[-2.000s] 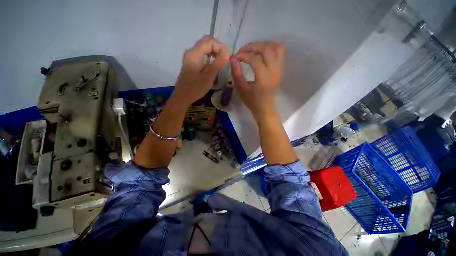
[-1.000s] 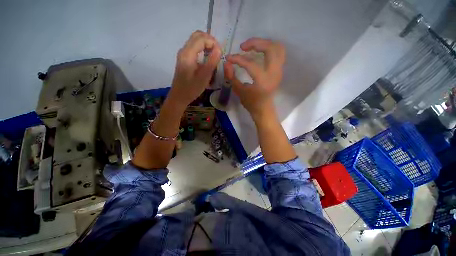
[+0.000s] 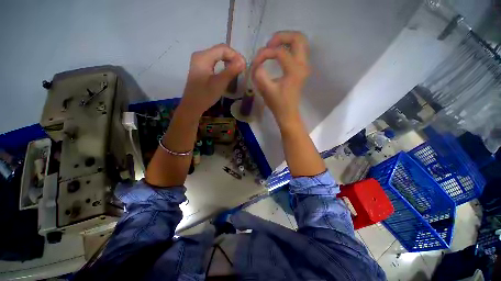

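My left hand (image 3: 211, 77) is raised in front of the white wall, thumb and index fingertip pinched together. My right hand (image 3: 283, 68) is raised beside it with thumb and index finger also pinched, a small gap between the hands. Any thread between the fingertips is too fine to make out clearly. A purple thread cone (image 3: 248, 103) stands on a round pale plate of the thread stand, below and between the hands. The stand's upright rod (image 3: 230, 24) rises behind my left hand.
A beige sewing machine head (image 3: 82, 148) stands at left, beside a cream parts tray (image 3: 33, 173). Dark green spools (image 3: 207, 147), thread snips (image 3: 232, 172) and bobbins (image 3: 241, 156) lie on the table. A red stool (image 3: 367, 203) and blue crates (image 3: 415, 200) are at right.
My left hand has moved slightly down and turned. My right hand has risen a little and closed its thumb and index finger into a ring. The purple cone shows more fully.
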